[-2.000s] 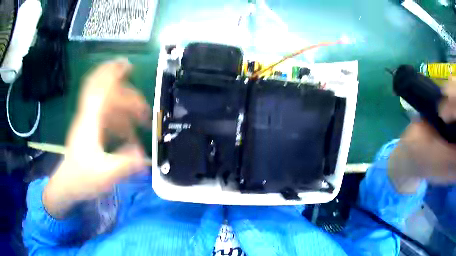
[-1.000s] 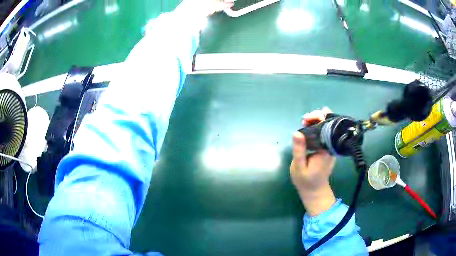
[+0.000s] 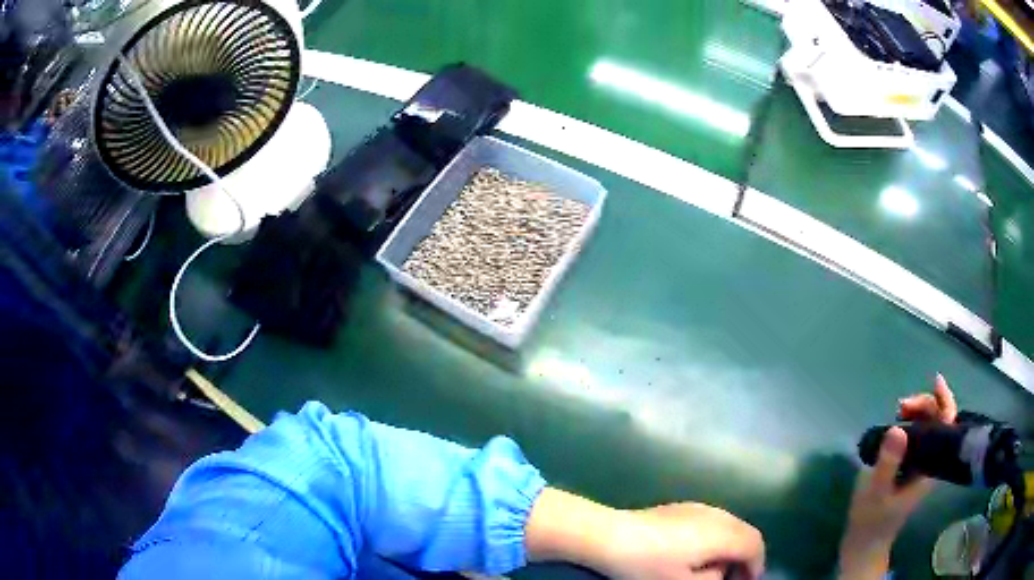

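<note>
My right hand (image 3: 879, 510) is at the right edge area and holds the thick black electric screwdriver (image 3: 947, 451), which lies roughly level across the fingers. My left hand (image 3: 692, 544) is low in the picture, left of the right hand, palm down with the fingers curled. Its fingertips are hidden, so I cannot tell if it holds anything. The screw tray (image 3: 590, 215), a grey-white bin full of tiny speckled pieces, stands on the green mat, beyond my left forearm. Neither hand touches it.
A desk fan (image 3: 204, 96) stands at upper left. Black parts (image 3: 301, 266) lie left of the tray. A white housing (image 3: 811, 74) with black insides is on the green line at upper right. A clear cup (image 3: 962, 546) is at lower right.
The view has swung left, bringing in the fan and tray. The white housing that was in front of me is gone from there. My left arm has drawn back from its far reach.
</note>
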